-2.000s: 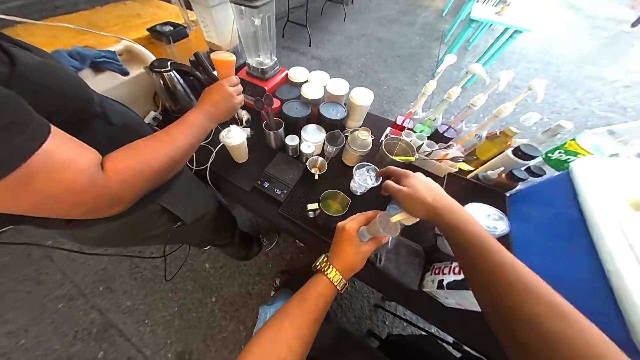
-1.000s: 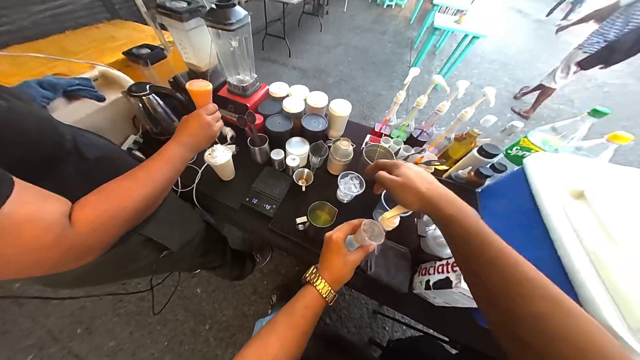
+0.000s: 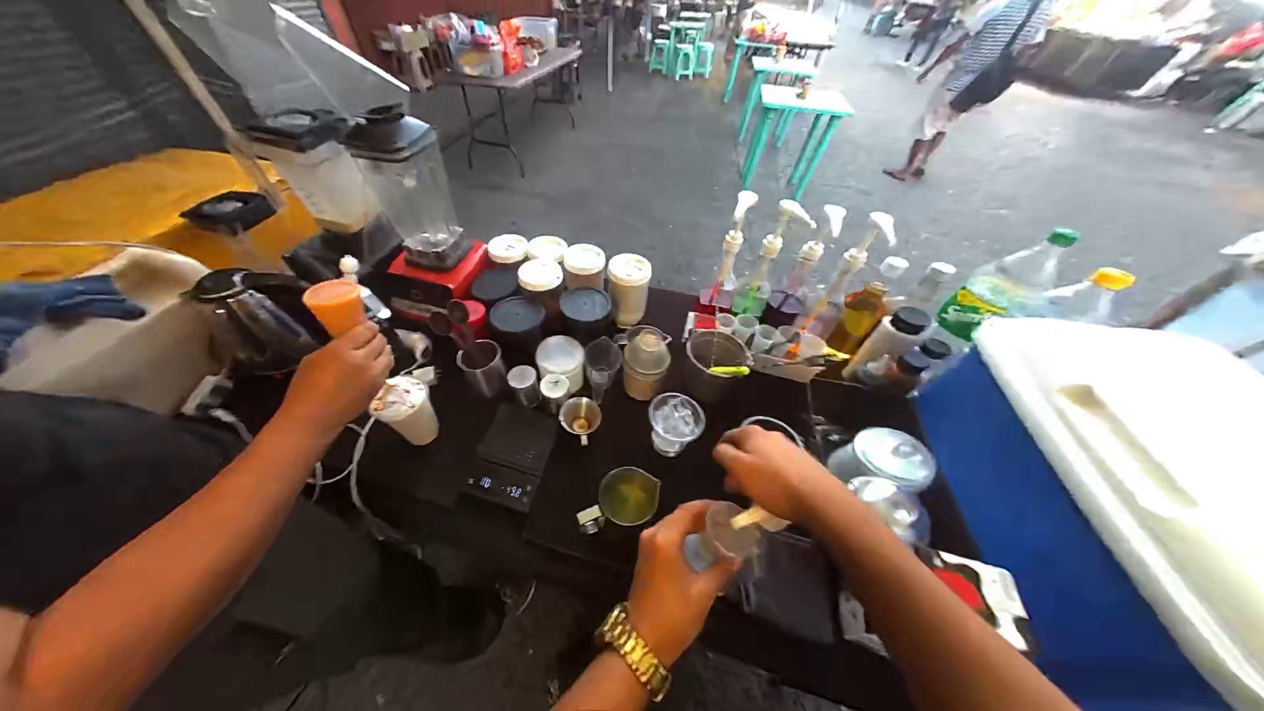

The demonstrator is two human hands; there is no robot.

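Low in the middle, my left hand [image 3: 676, 583] is wrapped around a clear plastic cup [image 3: 729, 533]. The end of a pale wooden handle [image 3: 758, 517] shows at this cup's rim, just below my right hand [image 3: 775, 464]. My right hand's fingers are bent over the area beside a round clear rim [image 3: 773, 428]; what they hold is hidden. A clear cup of ice [image 3: 676, 423] stands to their left. Left of my left hand is a glass measuring cup with yellow-green liquid [image 3: 629, 496]. A digital scale [image 3: 509, 456] lies beyond it.
A co-worker's hand [image 3: 341, 380] at left holds an orange drink [image 3: 334, 306] above a whipped-topped cup [image 3: 407, 410]. Lidded jars [image 3: 629, 288] and pump bottles [image 3: 770, 267] line the table's back. A blue cooler [image 3: 1047, 513] with a white lid [image 3: 1145, 454] borders the right side.
The view has tilted up, showing more of the tables beyond. My left hand keeps its hold on the clear cup, and my right hand stays near it. The co-worker still holds the orange drink.
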